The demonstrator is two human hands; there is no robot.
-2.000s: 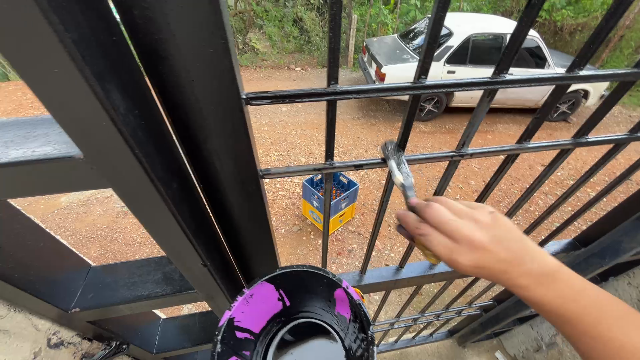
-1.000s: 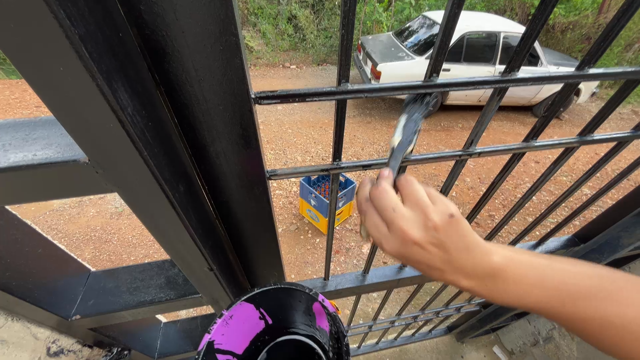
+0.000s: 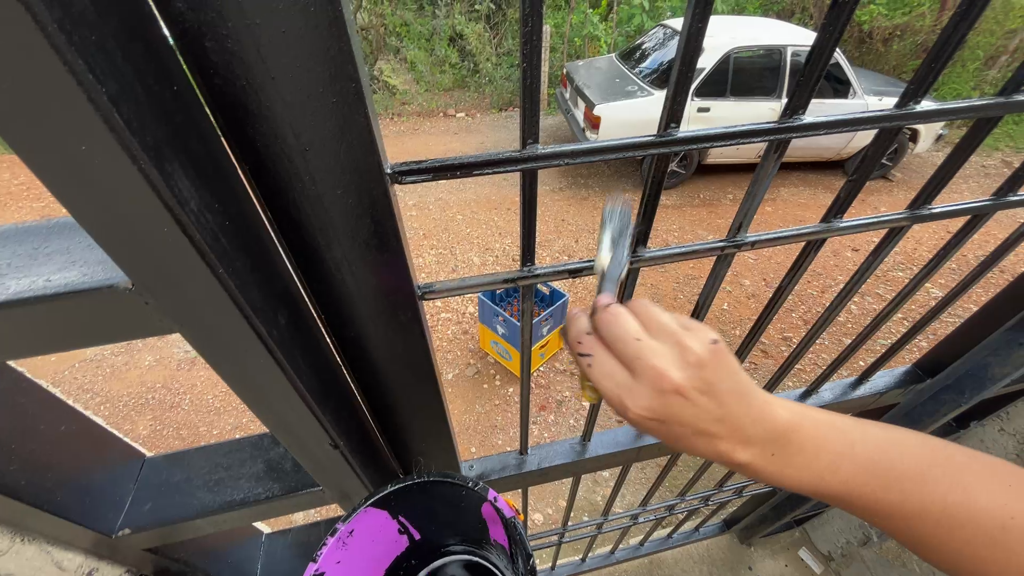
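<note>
My right hand [image 3: 672,376], spotted with dark paint, is closed around the yellow handle of a paintbrush [image 3: 614,248]. The blurred bristles point up, close to a vertical bar of the black metal gate [image 3: 664,152] and near its middle horizontal bar [image 3: 720,246]. The bars look glossy. At the bottom, a purple container [image 3: 368,540] smeared with black paint stands below the brush, a round opening showing at its lower edge. My left hand is not visible, and what supports the container is hidden.
Thick black posts [image 3: 280,200] rise at the left. Beyond the bars, blue and yellow crates [image 3: 512,344] holding bottles sit on the reddish gravel ground [image 3: 464,232]. A white car [image 3: 744,96] is parked farther off, before green bushes [image 3: 456,48].
My right hand has moved down from a second ago, when the bristles were higher, by the vertical bar above the middle rail. The brush stays in my hand.
</note>
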